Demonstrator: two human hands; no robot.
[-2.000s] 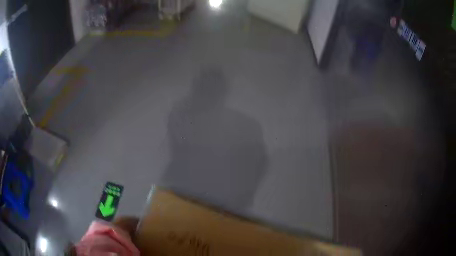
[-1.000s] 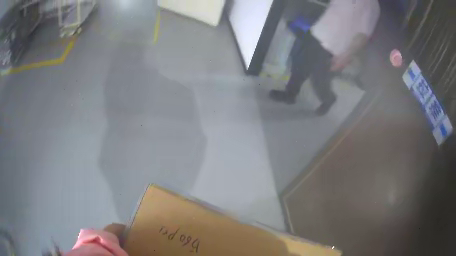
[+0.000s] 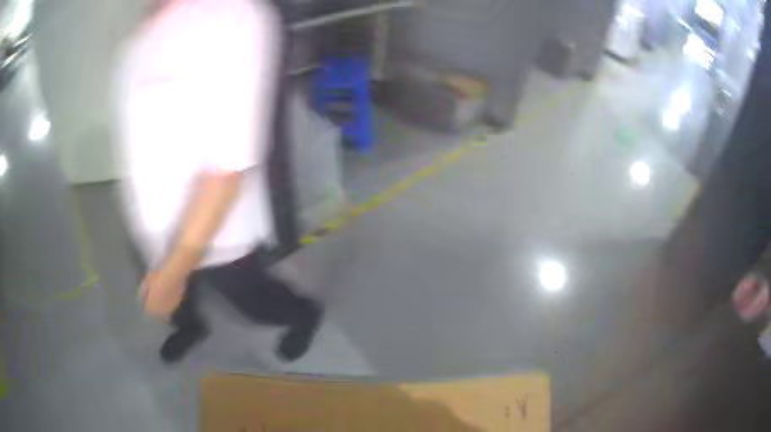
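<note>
A flat tan cardboard cover sheet (image 3: 338,407) shows at the bottom centre of the head view, close in front of me. Its far edge runs nearly level, and its lower part is cut off by the picture's edge. A few handwritten marks show near its right corner and at its lower left. A shadow falls on its middle and right part. What lies under the sheet is hidden. Neither of my hands is in the picture.
A person in a light top and dark trousers (image 3: 203,135) walks close ahead on the left, blurred. A blue stool (image 3: 347,97) and a carton (image 3: 444,99) stand behind a yellow floor line (image 3: 406,183). A dark brown surface borders the right.
The view has swung right. The walking person is now much nearer and on the left. My left hand and pink sleeve have left the picture. The cardboard's far edge is now nearly level.
</note>
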